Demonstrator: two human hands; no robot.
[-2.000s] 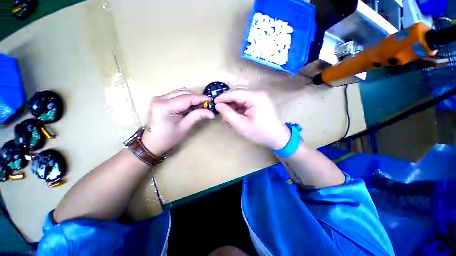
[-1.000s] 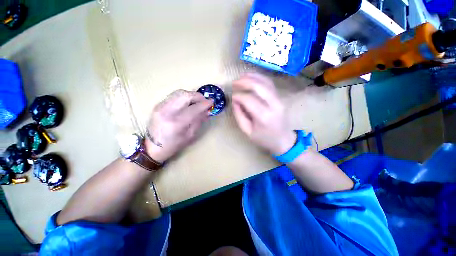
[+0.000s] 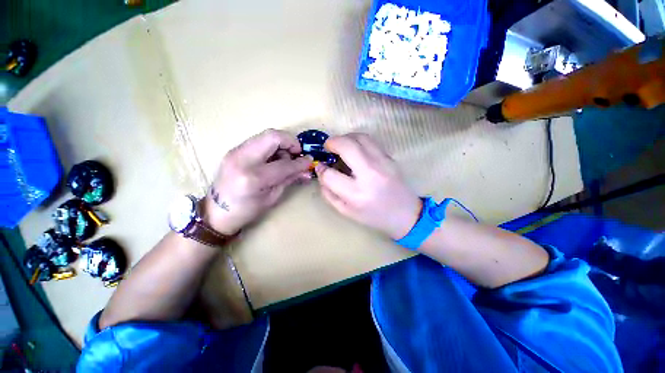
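A round black unit (image 3: 313, 138) is held at the middle of the cardboard mat, between the fingertips of both hands. A small orange-gold motor (image 3: 314, 165) shows at its near side. My left hand (image 3: 264, 171) grips the unit from the left. My right hand (image 3: 367, 182) pinches its right side, with a dark piece of it between thumb and finger. The fingers hide most of the unit, and I cannot tell if a small part is in them.
Several round black units (image 3: 90, 182) are grouped at left beside a blue bin (image 3: 28, 169). Another lies at the far left corner (image 3: 20, 57). A blue bin of white parts (image 3: 467, 65) and an orange screwdriver (image 3: 576, 89) are at upper right, near a pale metal device (image 3: 548, 61).
My right hand was apart from the unit one second ago and is back on it. The unit is now tilted between both hands. The whole view has shifted a little.
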